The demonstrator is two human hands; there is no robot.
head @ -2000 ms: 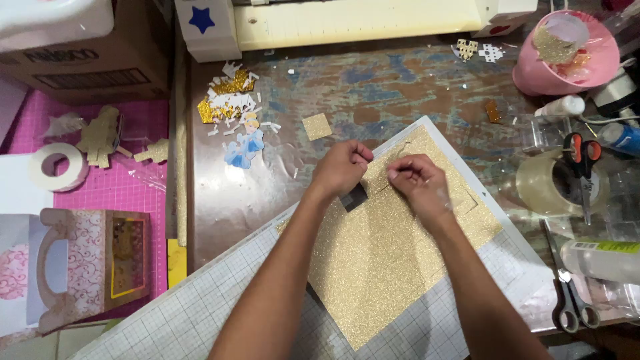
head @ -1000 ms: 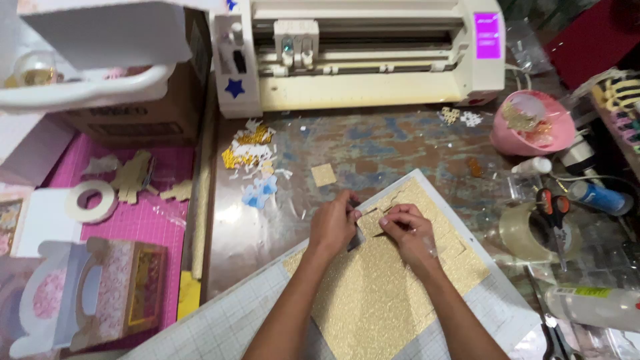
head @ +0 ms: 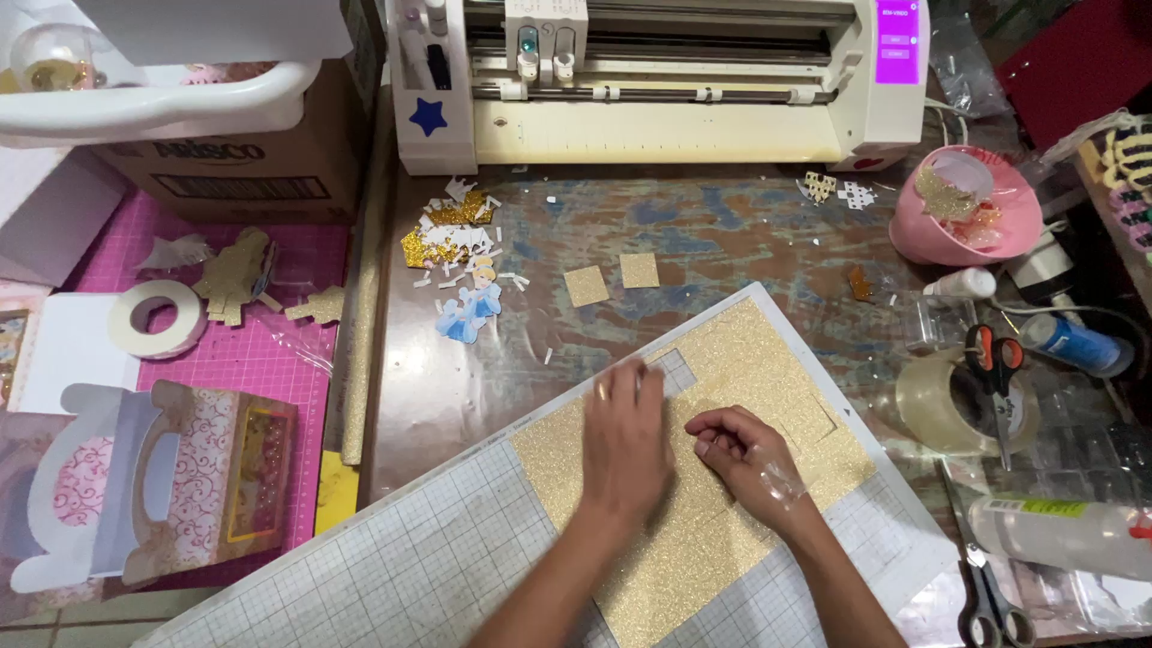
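Note:
A sheet of gold glitter paper [head: 711, 576] lies on a gridded cutting mat [head: 432, 531]. A square opening in the sheet's upper left part bares the mat's grid, and thin cut lines show near its right edge. Over the left part of the sheet is my left hand [head: 627, 441], slightly blurred, fingers bent; whether it holds anything is unclear. My right hand [head: 742, 454] is over the middle with thumb and forefinger close together, and a piece of clear tape sticks near its wrist. Two gold glitter squares [head: 587, 285] lie side by side on the table beyond the mat.
A cutting machine [head: 666, 135] stands at the back. Paper scraps [head: 450, 238] and princess cutouts [head: 470, 306] lie left of the squares. A pink cup [head: 967, 211], tape roll [head: 918, 405], scissors [head: 994, 360] and bottle [head: 1044, 531] are at right. A carton [head: 243, 171] and paper box [head: 207, 477] are at left.
A second gold square now lies beside the first on the table. The square opening in the sheet is exposed, and my hands have moved down over the sheet. The view has shifted.

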